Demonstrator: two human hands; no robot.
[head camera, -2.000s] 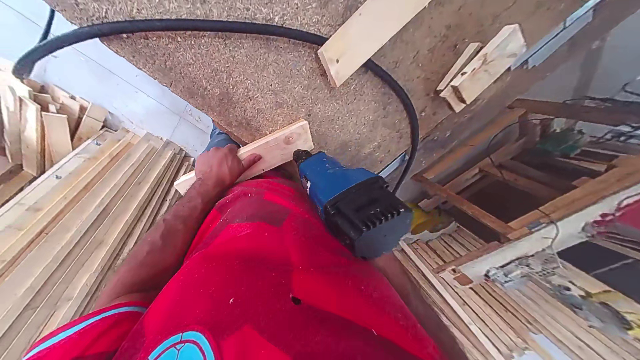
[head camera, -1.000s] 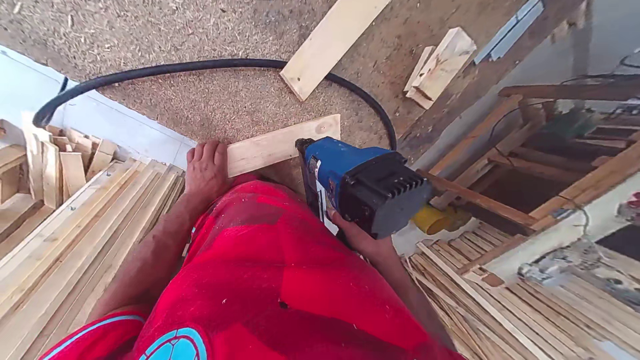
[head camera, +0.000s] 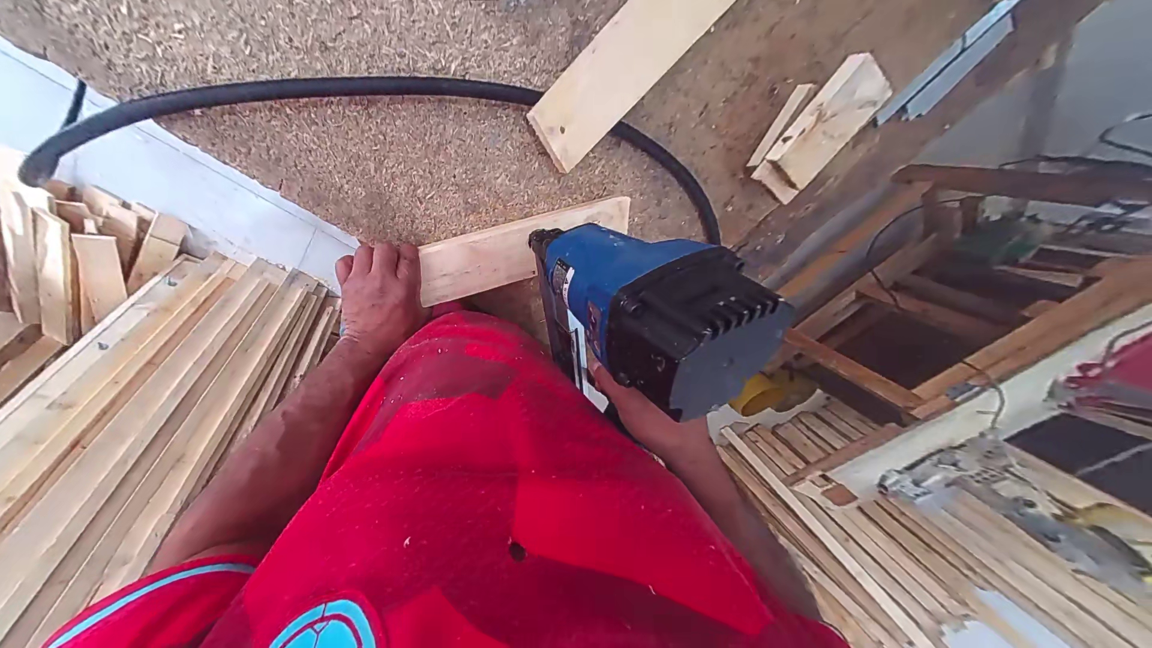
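My left hand (head camera: 382, 290) grips the left end of a short pale wooden board (head camera: 486, 259), its fingers over the board's upper edge. A blue and black pneumatic nail gun (head camera: 643, 306) lies across the front of that board, its nose touching or very close to the board's face near the right part. My right hand (head camera: 634, 405) is wrapped around the nail gun's handle; most of its fingers are hidden behind the tool's body. A black air hose (head camera: 360, 87) arcs beyond the board and passes out of sight behind the gun.
Another board (head camera: 621, 81) lies beyond the hose, with short wood offcuts (head camera: 823, 121) to its right. Long wooden slats (head camera: 135, 387) are stacked at left beside upright short pieces (head camera: 99, 270). More slats (head camera: 864, 540) lie at lower right, below a wooden frame (head camera: 855, 369).
Two seconds ago the nail gun's nose was by the board's right end; now it is farther in along the board. The board shows more of its length between my left hand and the gun.
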